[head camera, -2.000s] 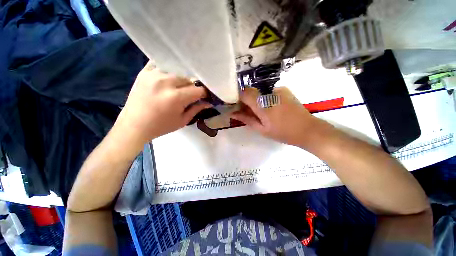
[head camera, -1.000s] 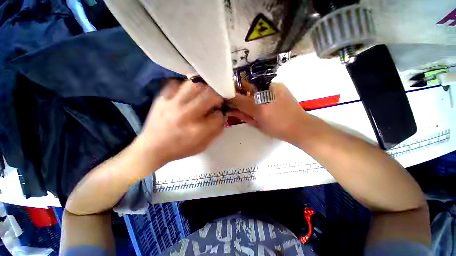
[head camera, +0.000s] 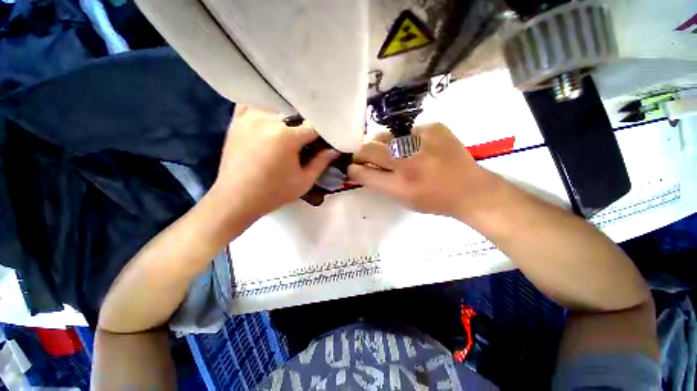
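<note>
A small dark garment end with a grey-blue part (head camera: 332, 178) is pinched between my two hands, just left of the presser foot area. My left hand (head camera: 267, 160) grips it from the left, fingers curled. My right hand (head camera: 420, 169) holds its right side with the fingertips, below the small ridged cylinder (head camera: 405, 145). The white sewing machine head (head camera: 298, 61) hides the needle and part of the fingertips. The black garment heap (head camera: 115, 99) lies at the left, behind my left forearm.
A black smartphone (head camera: 585, 153) lies right of my right hand. Thread snips (head camera: 646, 108) lie beyond it. A red tape strip (head camera: 491, 147) is on the bed. Grey-blue fabric (head camera: 206, 302) hangs at the table's front edge. Blue crates (head camera: 237, 347) stand below.
My left hand moved left and forward, then back beside the right fingertips. The grey-blue part now shows between the hands. The black cloth at left has shifted and spread.
</note>
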